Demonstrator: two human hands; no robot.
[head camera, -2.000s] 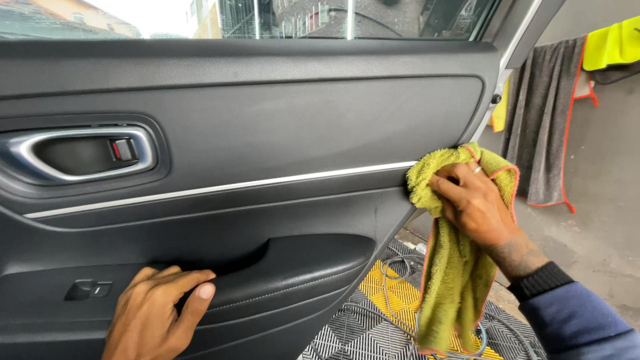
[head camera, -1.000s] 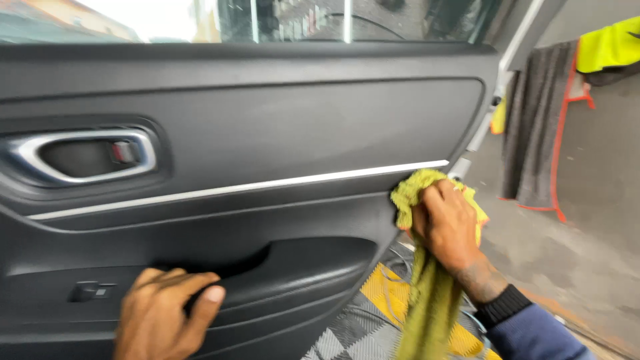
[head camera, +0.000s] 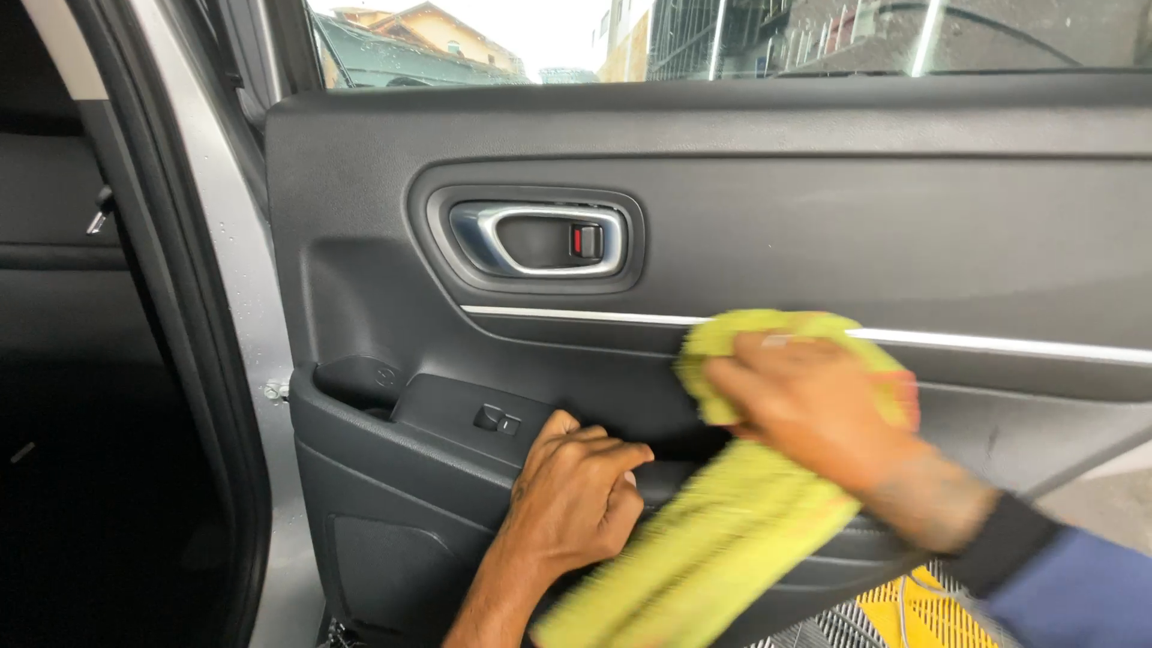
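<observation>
My right hand (head camera: 801, 396) grips a yellow-green microfiber cloth (head camera: 720, 540) and presses its bunched top on the thin silver trim strip (head camera: 990, 345) of a black car door panel (head camera: 864, 225). The cloth's long end hangs down to the left, blurred. My left hand (head camera: 580, 490) curls over the armrest edge at the door's pull recess, just right of the window switch (head camera: 497, 420); its fingertips are partly hidden in the recess. Above the switch is the silver inner door handle (head camera: 553, 238).
The door's window (head camera: 540, 45) runs along the top. At the left stand the silver door frame (head camera: 243, 270) with its rubber seal (head camera: 171, 234) and the dark car interior (head camera: 72, 405). Grey and yellow floor tiles (head camera: 927, 607) show below the door at the lower right.
My right hand has moved left along the silver strip with the cloth, from the door's far right edge toward the handle. My left hand stays at the armrest. The view has swung left.
</observation>
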